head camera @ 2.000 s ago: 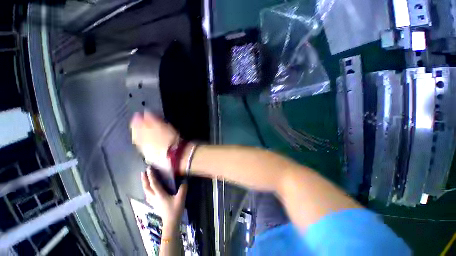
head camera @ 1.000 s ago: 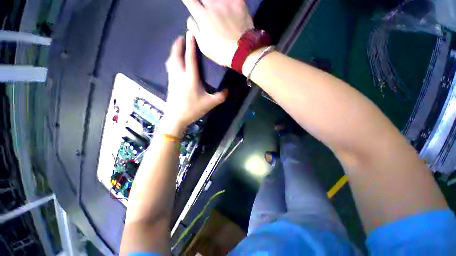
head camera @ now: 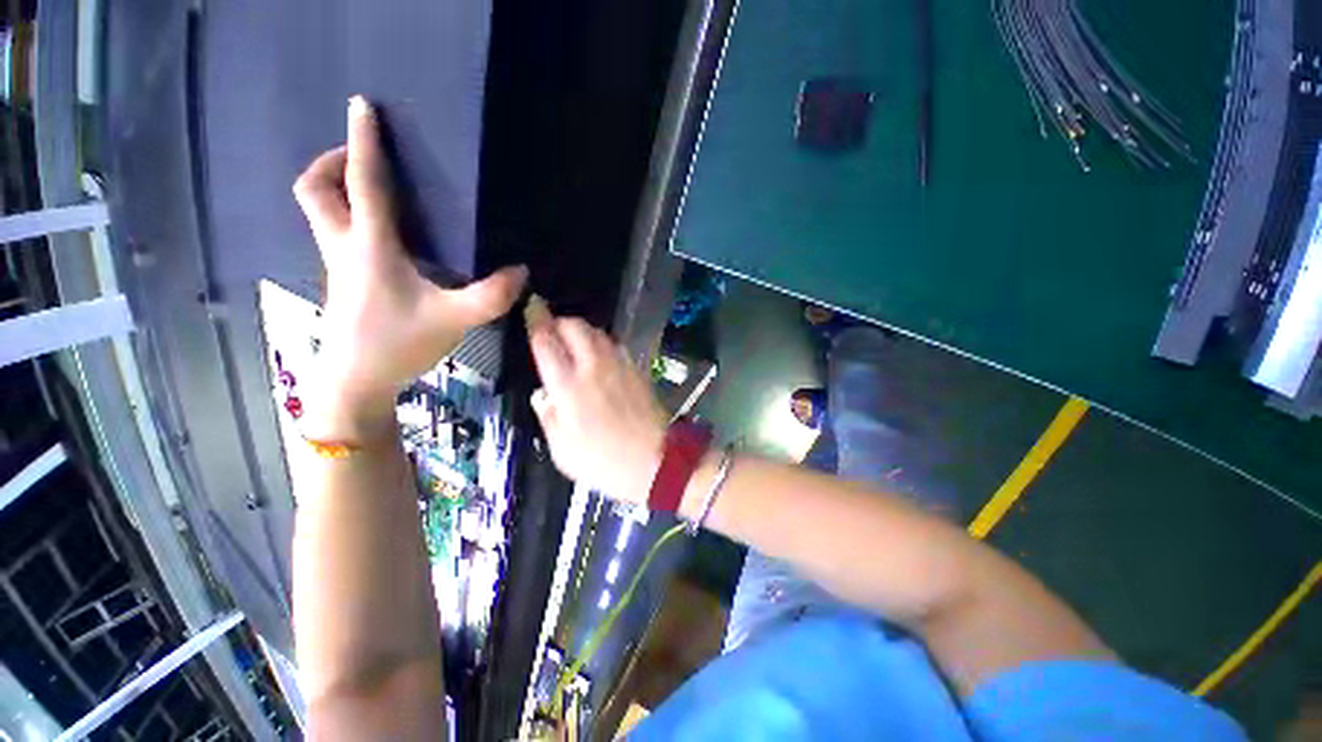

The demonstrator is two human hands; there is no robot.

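Observation:
The large black rear cover (head camera: 363,58) lies over the television on the left. My left hand (head camera: 380,290) rests on it with fingers apart, thumb stretched to the right towards the cover's darker side. My right hand (head camera: 592,406) is close by on the right, at the cover's edge, its fingers bent and their tips near my left thumb. Whether it pinches something small cannot be told. The main board (head camera: 457,507) shows in the opening beside my left wrist, partly hidden by the forearm.
The green bench (head camera: 855,218) at upper right bears a small dark square (head camera: 835,115), a cable bundle (head camera: 1080,80) and metal strips (head camera: 1232,203). A metal rail (head camera: 667,160) runs beside the cover. A yellow-green cord (head camera: 616,616) hangs lower down. White bars (head camera: 58,326) stand at left.
The view has shifted. My right hand has come off the upper part of the cover and down to its right edge. My left hand still lies on the cover, with its fingers spread.

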